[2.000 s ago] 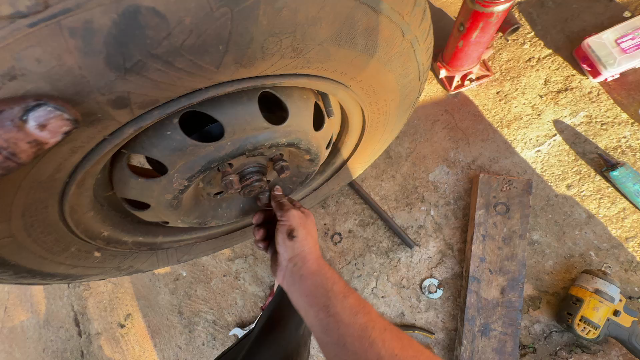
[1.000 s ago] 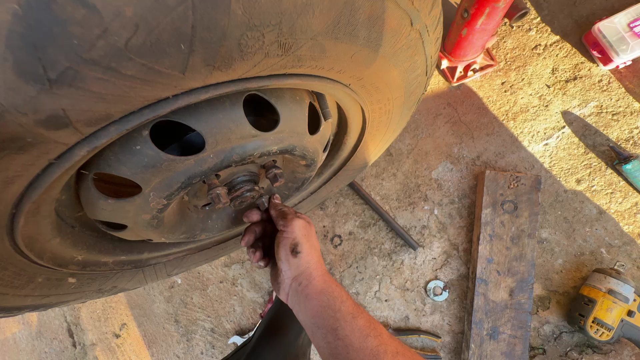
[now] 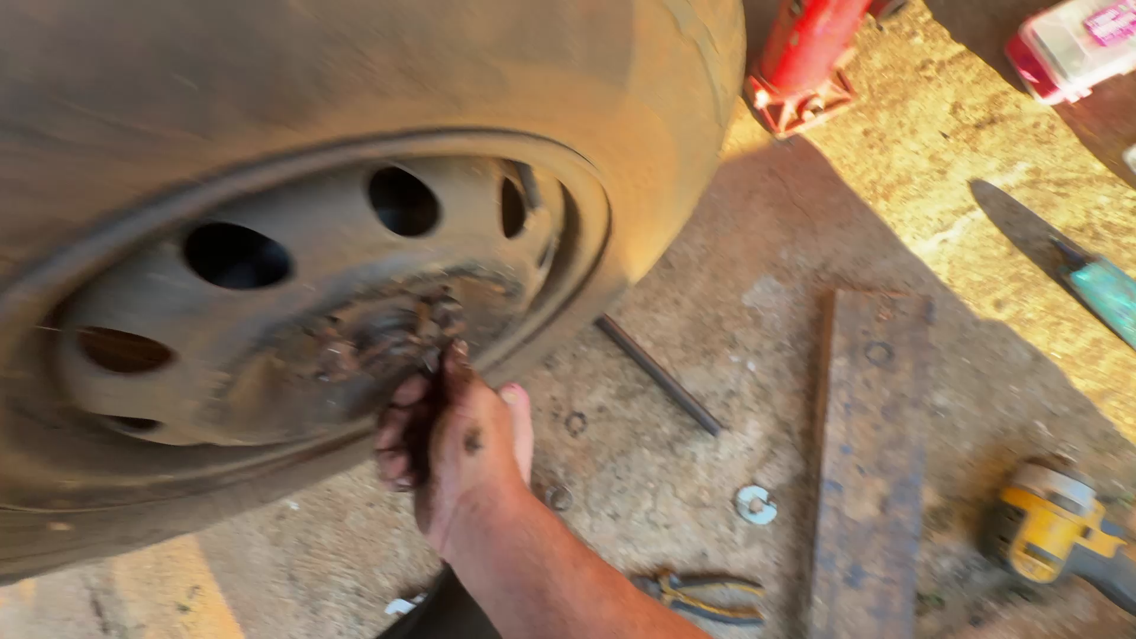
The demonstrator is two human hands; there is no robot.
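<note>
My right hand, dark with grime, reaches from the lower edge to the hub of a dusty steel wheel. Its thumb and fingers are pinched at a small wheel bolt, mostly hidden by the fingertips, just below the rusty bolt heads around the hub. Motion blur softens the hub and fingers. The wheel carries a large rubber tire that fills the upper left. Behind my wrist shows a bare digit tip; whether it is a toe or a finger is unclear. My left hand cannot be made out.
On the ground lie a metal rod, a slotted washer, pliers, a wooden board, a yellow cordless power tool and a turquoise-handled knife. A red jack and a clear plastic case are farther back.
My right hand stays at the hub, its fingers shifted slightly around the bolts. A blurred brownish shape at the left edge two seconds ago is gone from view. The wheel appears larger as the view moves.
</note>
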